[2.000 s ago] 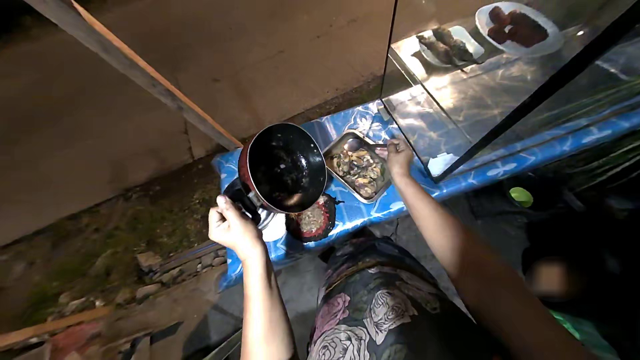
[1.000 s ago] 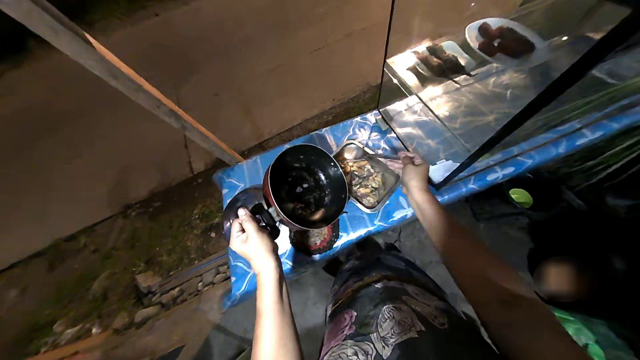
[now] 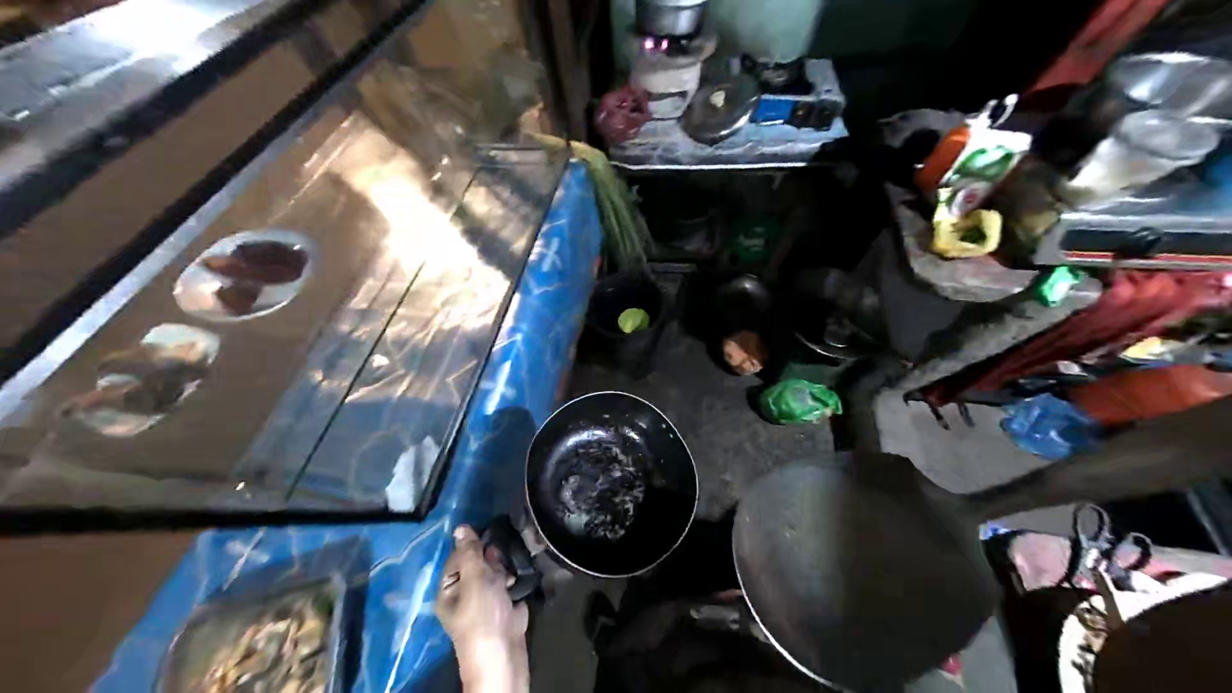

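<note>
My left hand (image 3: 481,602) grips the black handle of a dark cooking pan (image 3: 612,484), held over the floor beside the blue-covered table. Dark residue coats the pan's bottom. Left of that hand, a metal tray (image 3: 337,626) of chopped cooked food sits on the table, cut off by the lower edge. My right hand is not visible. Right of the pan is a large dark wok (image 3: 857,568); what supports it is unclear.
A glass display case (image 3: 385,366) with plates of food stands on the blue tablecloth (image 3: 520,385). A green plastic bag (image 3: 799,400) and dark vessels are on the floor. Behind are a stove (image 3: 669,67) and shelf; scissors (image 3: 1102,544) lie at the lower right.
The view has swung far to the right. The pan, earlier tilted beside the food tray, is now away from it, over the floor. My right hand, earlier at the tray, has left the view.
</note>
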